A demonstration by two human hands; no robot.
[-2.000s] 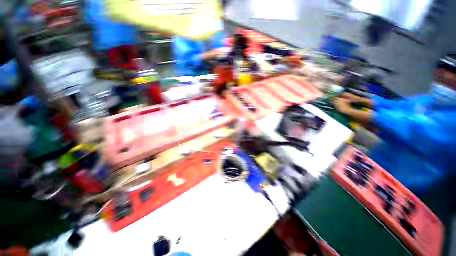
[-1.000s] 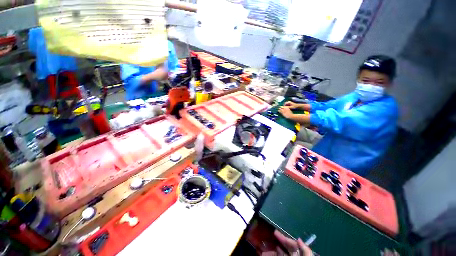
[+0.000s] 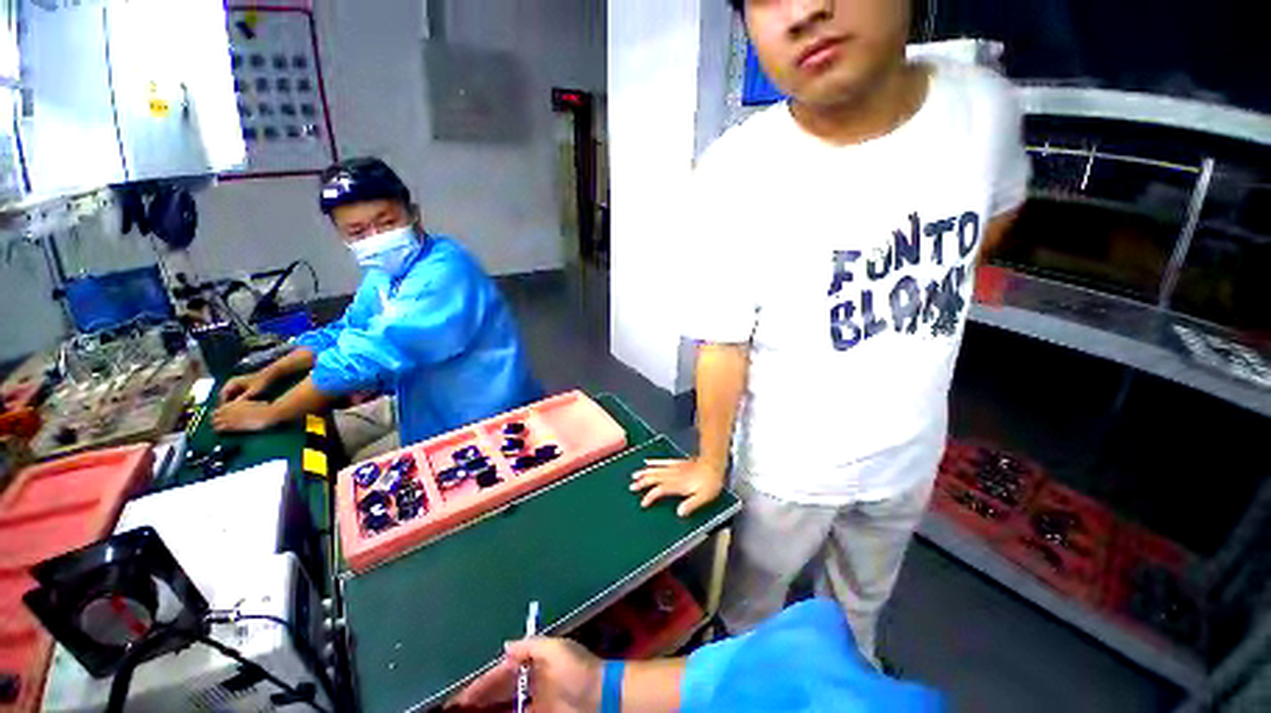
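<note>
My right hand point(image 3: 562, 677), in a blue sleeve with a blue band at the wrist, reaches in from the bottom right. It holds a thin, pale, pen-like tool point(image 3: 531, 621) that points upward; its exact kind is unclear. The hand is over the near edge of a green-topped surface point(image 3: 460, 613). A pink-red compartment tray point(image 3: 558, 490) with small black glossy units point(image 3: 389, 495) lies on that surface, beyond my hand. My left hand is not in view.
A person in a white T-shirt point(image 3: 864, 293) stands at the surface, one hand on its corner. A masked person in blue point(image 3: 418, 327) sits beyond the tray. A black fan point(image 3: 117, 607) stands on a white box at left. Lower shelves point(image 3: 1073, 557) at right hold trays.
The view has swung right, away from the white mat and parts trays. The standing person is now in view. My right hand and sleeve show more fully, with the pale tool still held.
</note>
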